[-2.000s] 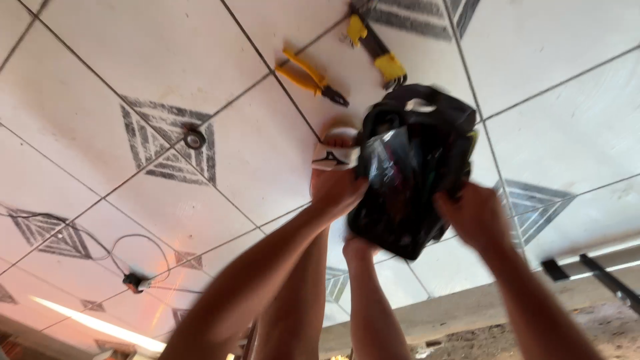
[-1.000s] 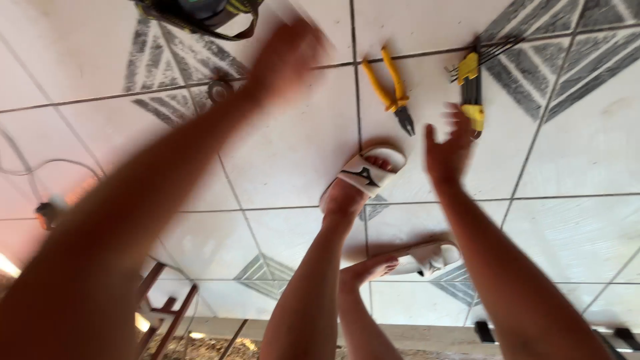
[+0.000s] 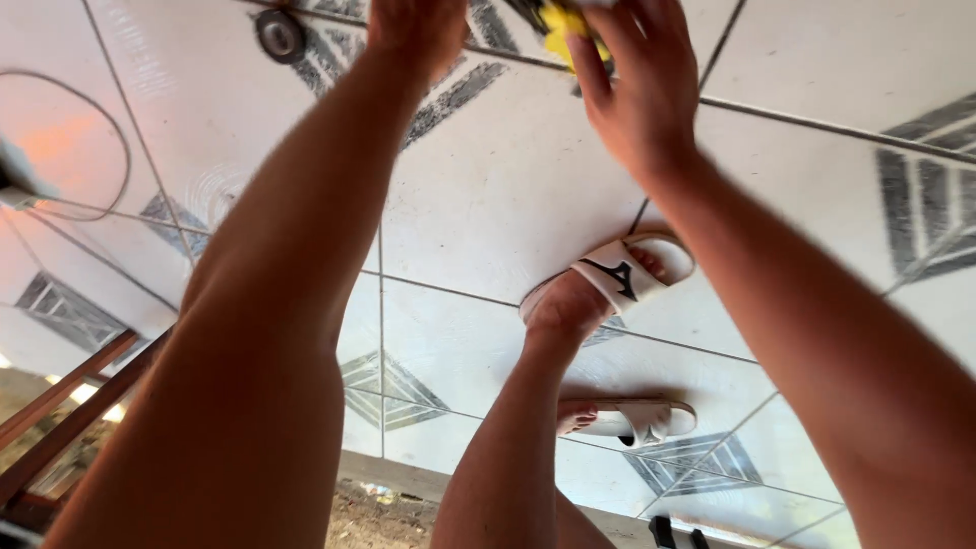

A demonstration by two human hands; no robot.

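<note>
My right hand [image 3: 640,76] is at the top edge with its thumb and fingers around a yellow and black tool [image 3: 563,30], which looks like a hex key set. The tool is blurred and partly cut off by the frame. To its left, my left hand [image 3: 418,34] reaches past the top edge. Its fingers are out of view, so whatever it holds or touches is hidden. A small dark ring-shaped roll [image 3: 280,36] lies on the tiled floor [image 3: 473,206], left of my left hand.
My feet in white slide sandals [image 3: 621,274] are between my forearms. At the left, a thin cable [image 3: 126,152] loops on the floor near a blurred object. Reddish-brown bars [image 3: 91,396] stand at the lower left, and a dark object [image 3: 663,531] is at the bottom edge.
My right hand has closed on the yellow and black tool, which has moved left from its place on the floor. The yellow-handled pliers and the black bag seen earlier are out of view.
</note>
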